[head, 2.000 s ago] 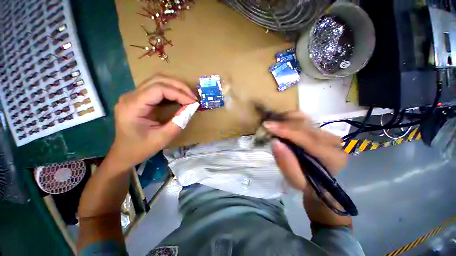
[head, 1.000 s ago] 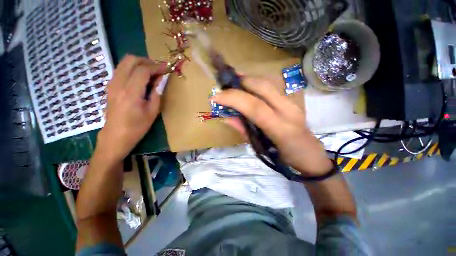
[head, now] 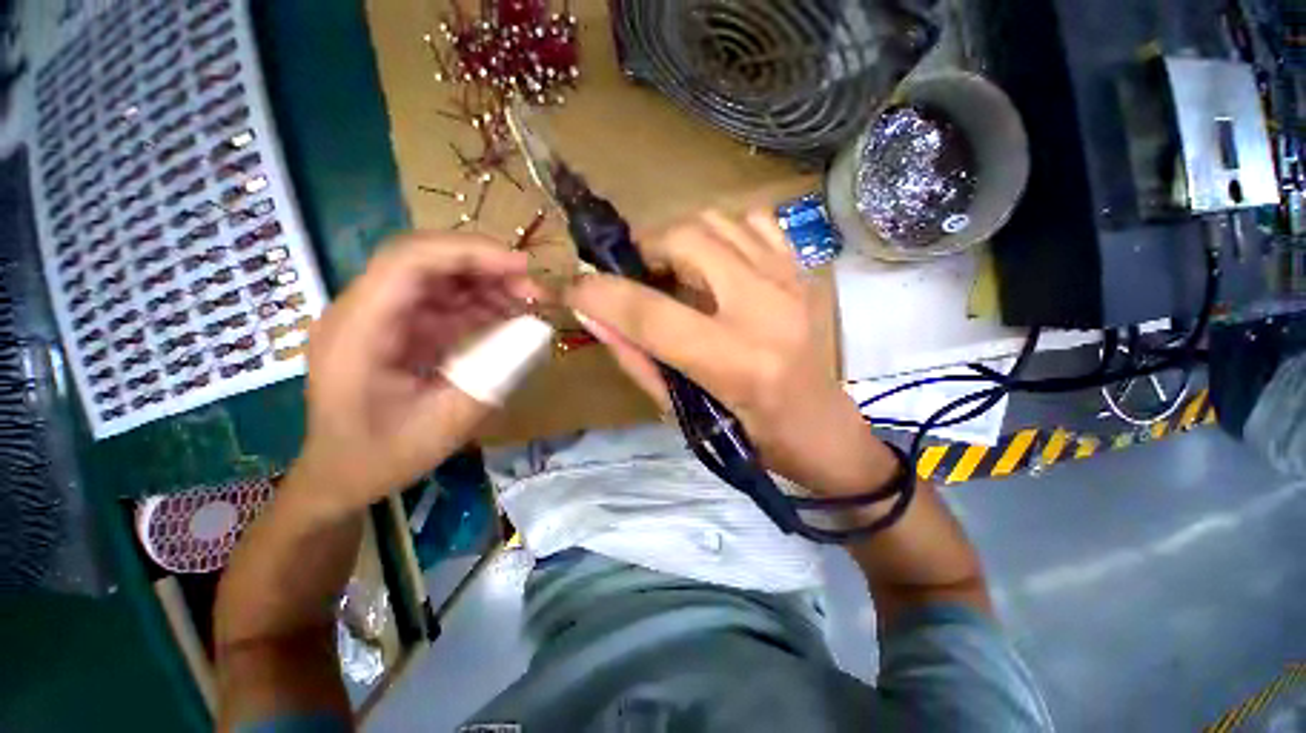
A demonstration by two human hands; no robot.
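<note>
My right hand (head: pixel 716 322) is shut on a black soldering iron (head: pixel 602 229), its tip pointing up and left toward a pile of red leads (head: pixel 516 55). My left hand (head: pixel 408 365), with white wrap on a fingertip, is beside my right fingers. Its thumb and forefinger nearly meet, but blur hides whether they hold a part. A bit of red (head: pixel 573 341) shows below my right fingers. The circuit board there is hidden by my right hand. Loose red leads (head: pixel 530 229) lie on the cardboard (head: pixel 659 158). Another blue board (head: pixel 809 232) lies by the pot.
A round tub of silver shreds (head: pixel 1003 158) stands at the right, beside coiled metal rings (head: pixel 759 65). A white tray with rows of small dark parts (head: pixel 165 215) lies left. A dark box (head: pixel 1110 172) and black cables (head: pixel 974 380) are at the right.
Since one second ago, my left hand has moved from the loose leads down and right, close to my right hand. The view has shifted slightly. Earlier, the left fingers were at a board.
</note>
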